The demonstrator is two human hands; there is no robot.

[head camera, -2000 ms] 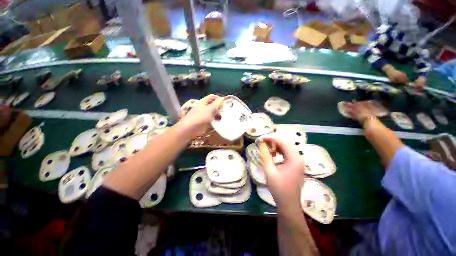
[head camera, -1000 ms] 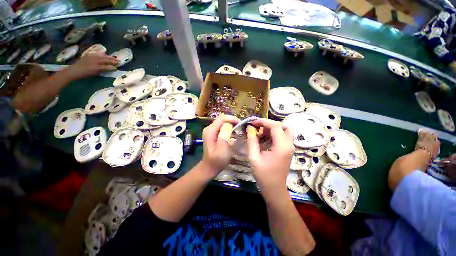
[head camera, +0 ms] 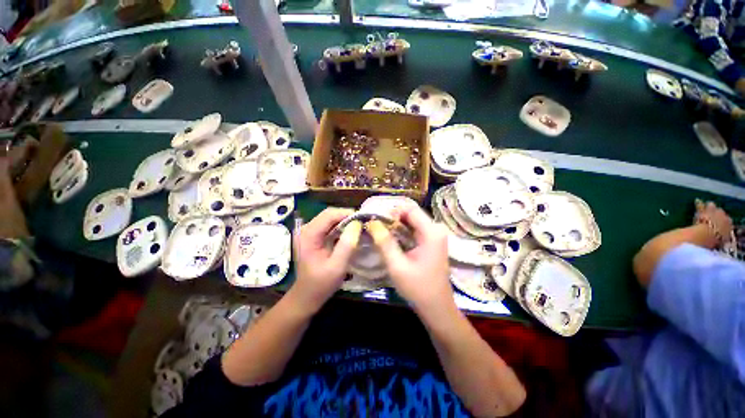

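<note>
My left hand and my right hand hold one cream housing cover between them, low in front of me at the bench edge. Both thumbs, with yellowish finger cots, press on its near face. My fingers hide most of the cover, and any small fitting under the thumbs cannot be made out. More covers lie under and behind my hands. The open brown parts box stands just beyond my hands, with shiny silver and coppery fittings inside.
Loose covers are heaped left and right of the box. A grey metal post rises behind it. Part-built units stand on the green belt. A carton of covers is below the bench edge. Neighbouring workers' arms show at both sides.
My hands came together on the cover, then moved slightly left and lower. The parts box came into clear view. The left neighbour's hand has withdrawn from the belt.
</note>
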